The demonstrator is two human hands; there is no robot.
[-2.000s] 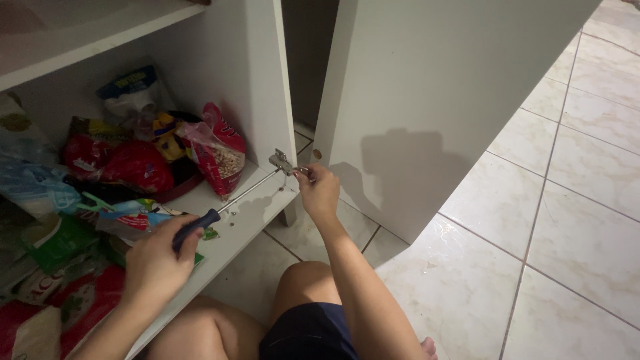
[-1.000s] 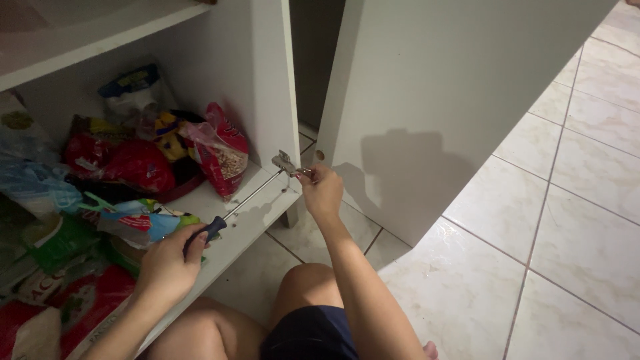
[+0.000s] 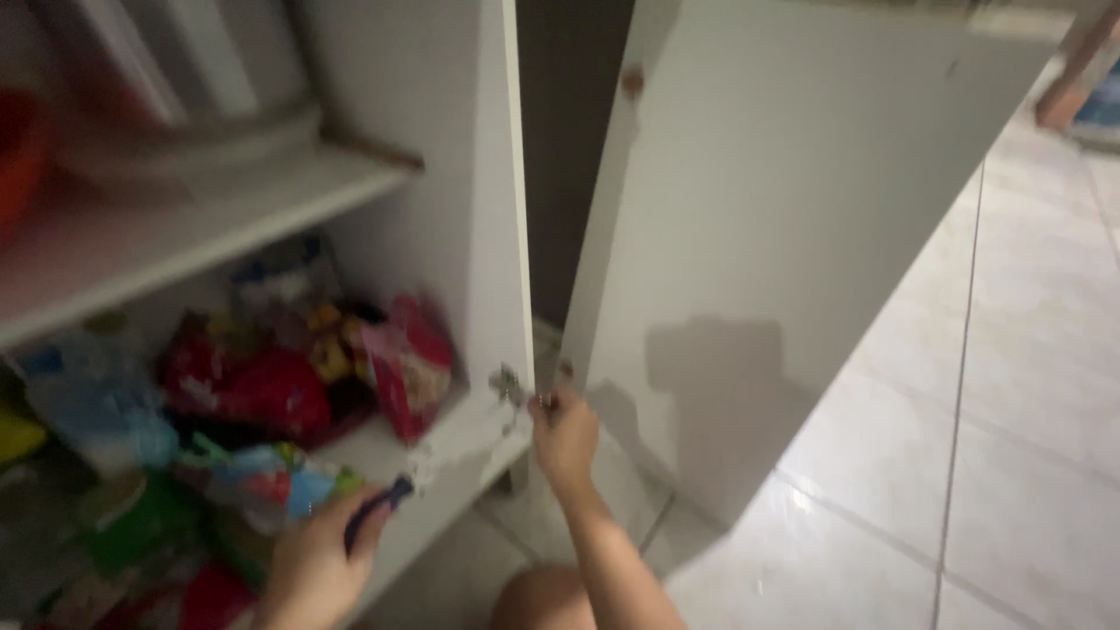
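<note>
The frame is blurred. My left hand [image 3: 328,547], at the lower left, is closed around the dark blue handle of a screwdriver [image 3: 378,514]; its shaft is too blurred to follow. A metal cabinet hinge [image 3: 506,385] sits low on the inner face of the cabinet's side panel [image 3: 499,219], by its front edge. Just right of it, my right hand [image 3: 564,433] pinches the hinge's outer part with thumb and fingers. The white door panel [image 3: 787,201] stands angled beyond the right hand, with round holes along its near edge.
Red food bags [image 3: 280,389] and other plastic packages crowd the bottom shelf [image 3: 446,459] at the left. An upper shelf [image 3: 219,214] juts above them. Small bits lie on the bottom shelf near the hinge. Pale floor tiles [image 3: 875,525] extend at the right.
The view has shifted to take in more of the upper shelf and door. The screwdriver shaft, seen reaching the hinge before, is now blurred out. My right hand stays at the hinge.
</note>
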